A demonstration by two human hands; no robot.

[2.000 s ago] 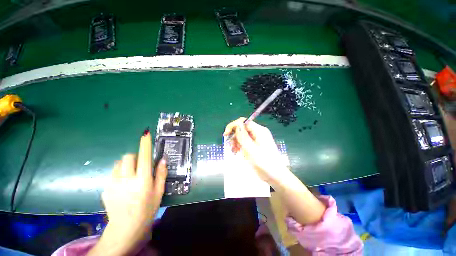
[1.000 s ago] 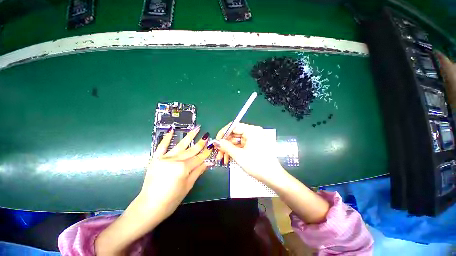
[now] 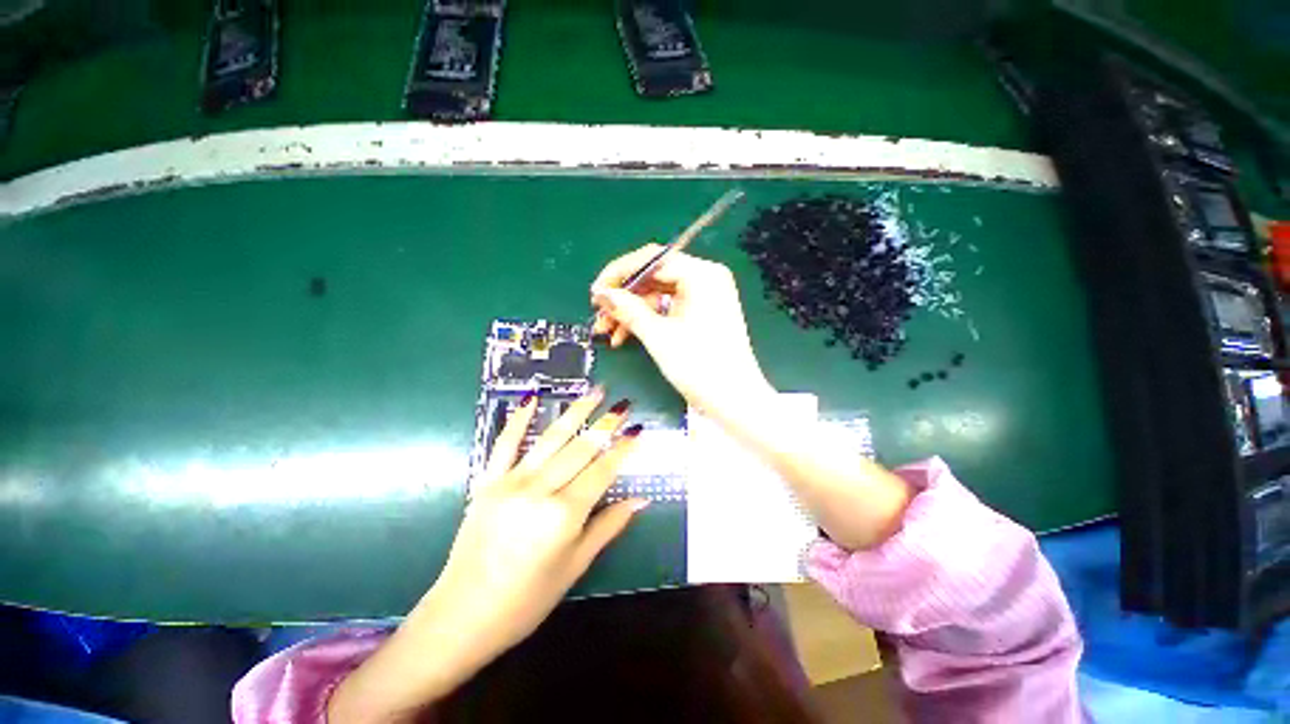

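Note:
An open phone assembly (image 3: 541,357) lies on the green bench in front of me, its main board showing at the far end. My left hand (image 3: 545,509) lies palm down with fingers spread over the phone's lower part and the near edge of the dot sheet (image 3: 654,487). My right hand (image 3: 676,318) holds thin tweezers (image 3: 685,238) like a pen, beside the phone's upper right corner; the tweezer tips are hidden by my fingers. White paper (image 3: 736,516) covers part of the dot sheet, under my right forearm.
A heap of small black parts (image 3: 835,272) with pale bits (image 3: 931,269) lies right of centre. A worn white rail (image 3: 566,147) crosses behind, with open phones (image 3: 456,57) beyond it. A black foam tray (image 3: 1132,368) with phones stands at right. Something orange-red (image 3: 1280,255) shows at the right edge.
My right hand has moved from the dot sheet, beside my left fingers, up to the phone's upper right corner. My left hand has stayed over the phone after coming onto it. The view has shifted slightly.

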